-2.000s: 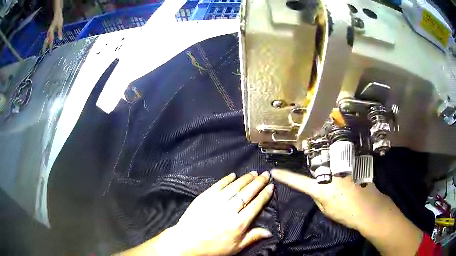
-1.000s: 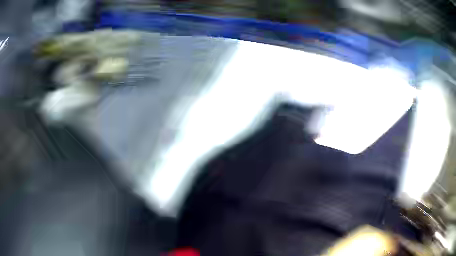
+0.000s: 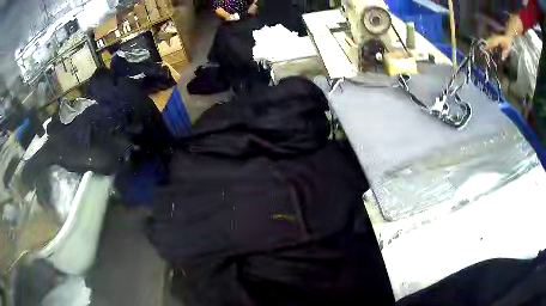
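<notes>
A large heap of dark denim garments [image 3: 257,197] lies beside the left edge of the sewing table, nearest in front of me. A short yellow thread line shows on it. Part of another dark denim piece [image 3: 491,284] lies on the white table [image 3: 461,245] at the lower right. Neither my left hand nor my right hand is in view.
Grey striped fabric under clear plastic [image 3: 407,137] covers the table's far part. A cream sewing machine [image 3: 374,27] stands behind it. Another person's hand [image 3: 503,43] holds dark straps at upper right. Blue baskets [image 3: 425,18], shelves [image 3: 135,27] and more dark garments [image 3: 90,134] surround.
The view has swung left, away from the sewing machine head, to the garment heap beside the table. Both my hands, on the denim two seconds ago, have left the picture.
</notes>
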